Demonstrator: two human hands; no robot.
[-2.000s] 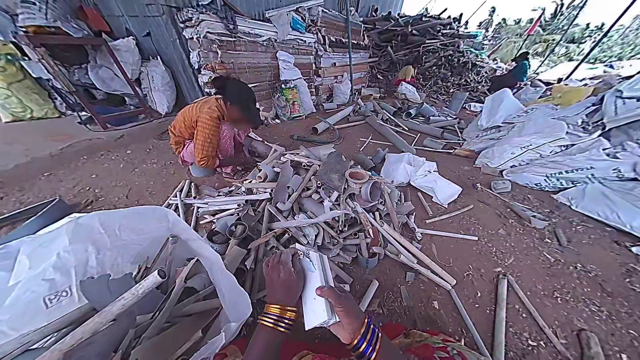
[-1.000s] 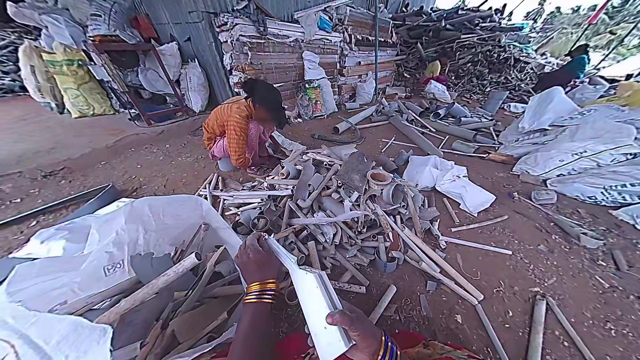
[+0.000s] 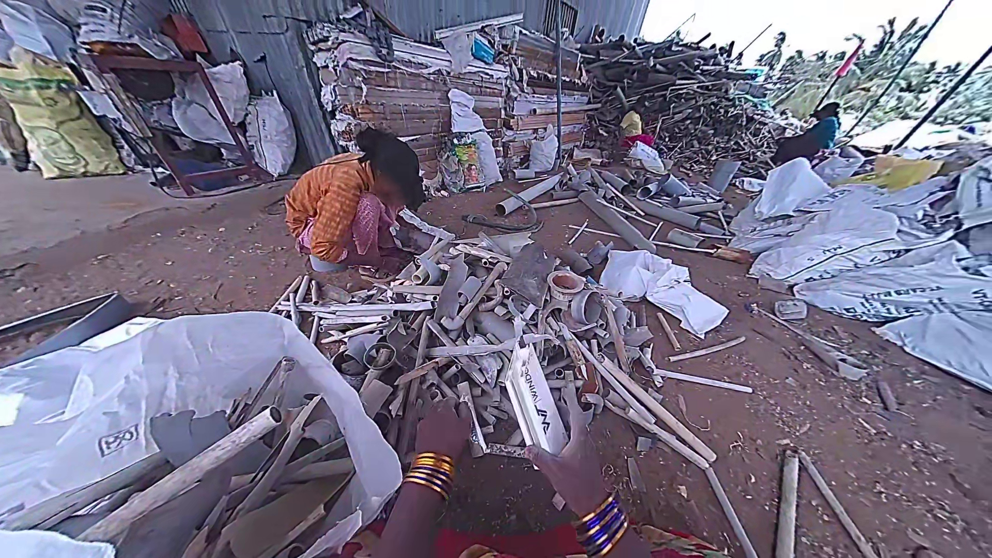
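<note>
Both my hands reach to the near edge of a heap of scrap plastic pipes and fittings (image 3: 465, 310). My right hand (image 3: 570, 461), with bangles at the wrist, is at the lower end of a white plastic profile piece (image 3: 535, 399) that bears printed writing, thumb and fingers spread around it. My left hand (image 3: 443, 430), also with bangles, is beside a thin pale angled strip (image 3: 471, 418); whether it grips this is unclear. A white woven sack (image 3: 341, 380) stands open at my left, holding pipe pieces (image 3: 186, 473).
A person (image 3: 341, 201) in an orange top squats at the heap's far left side. White sacks (image 3: 868, 240) lie at the right. Loose pipes (image 3: 787, 504) are on the ground near my right. Stacked bundles (image 3: 411, 101) line the metal wall. Another person (image 3: 814, 136) is far off right.
The white profile was between my two hands above the ground; now it is lower, against the near side of the heap, at my right hand. My hands have moved apart.
</note>
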